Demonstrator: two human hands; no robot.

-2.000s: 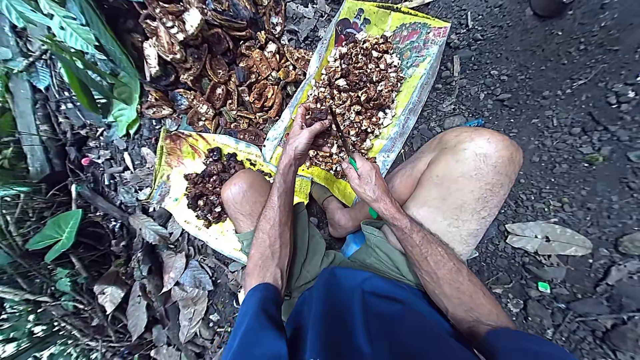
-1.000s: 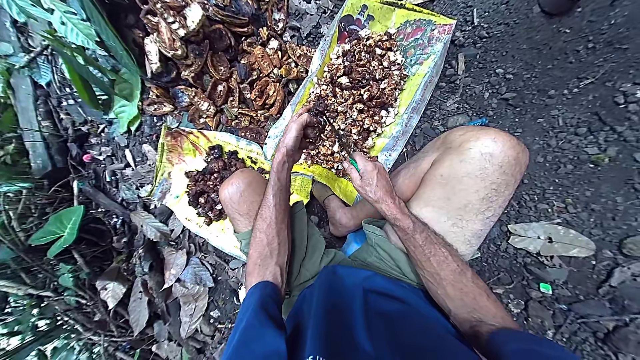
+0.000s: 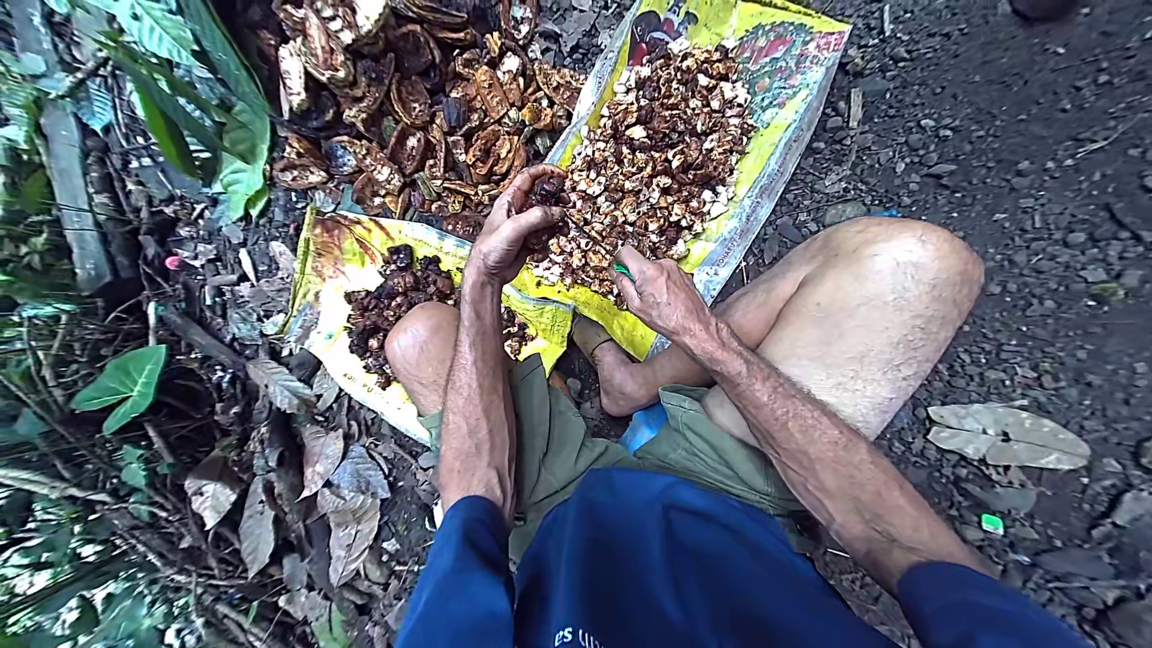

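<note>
My left hand (image 3: 517, 225) is closed around a dark clump of cacao beans (image 3: 547, 191) above the lower left edge of a heap of pale and brown cacao beans (image 3: 661, 153). In my right hand (image 3: 661, 292) is a knife with a green handle (image 3: 623, 270); its thin dark blade points up and left toward the clump, and the tip is hard to make out. The heap lies on a yellow printed sack (image 3: 774, 144). A second yellow sack (image 3: 337, 238), by my left knee, holds a smaller pile of dark, wet beans (image 3: 387, 306).
Opened cacao pod husks (image 3: 409, 99) are piled beyond the smaller sack. Green plants (image 3: 121, 387) and dry leaves (image 3: 351, 531) border the left side. On the stony soil at right lie a large dry leaf (image 3: 1008, 436) and a small green object (image 3: 992, 524).
My left hand has turned and lifted slightly, so the dark clump shows more between its fingers. The knife remains in my right hand, close to where it was.
</note>
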